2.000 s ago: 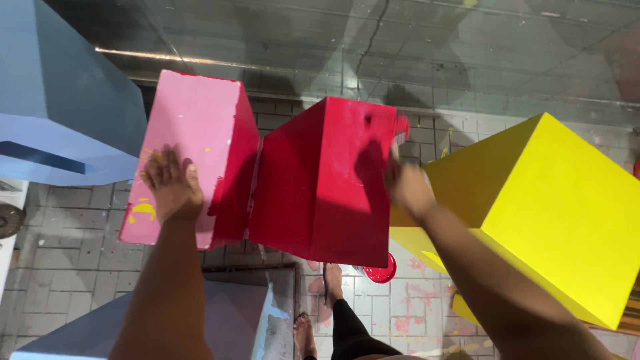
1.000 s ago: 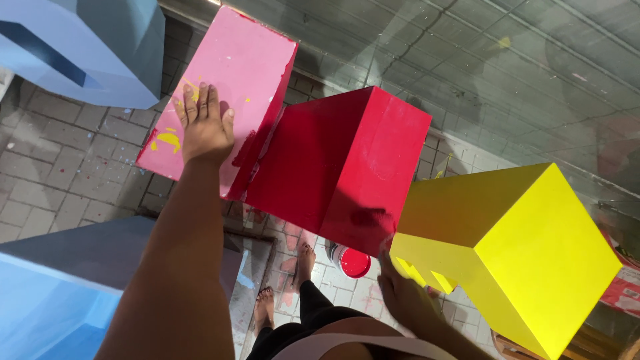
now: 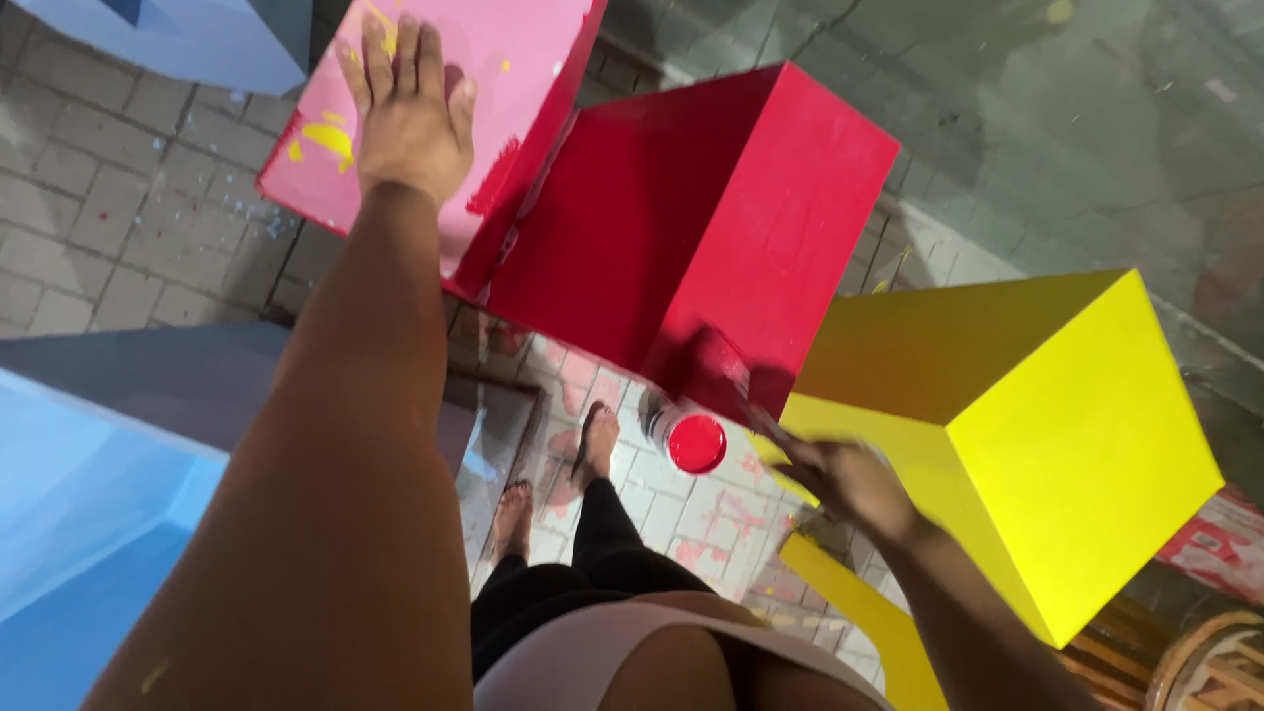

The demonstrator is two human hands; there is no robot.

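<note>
My left hand (image 3: pixel 410 128) lies flat, fingers spread, on the pink face (image 3: pixel 484 89) of a large painted block, among yellow paint marks. Red paint edges that face. Joined to its right is a glossy red block section (image 3: pixel 760 227). At the near lower corner of the red face, my right hand (image 3: pixel 854 484) holds a paintbrush (image 3: pixel 765 420) by its handle; the bristles touch or nearly touch the red surface and are blurred. Below that corner, an open can of red paint (image 3: pixel 697 443) stands on the paving.
A yellow block (image 3: pixel 1076 444) stands close at the right, with wooden slats (image 3: pixel 1116 652) beyond it. Blue blocks (image 3: pixel 99 484) are at the lower left and upper left. My bare feet (image 3: pixel 597 439) stand on paint-spotted paving near the can. A smooth grey surface (image 3: pixel 1027 118) lies at the upper right.
My right hand has moved from the far part of the red face to its near lower corner. My left hand stays on the pink face. The view has turned and come closer.
</note>
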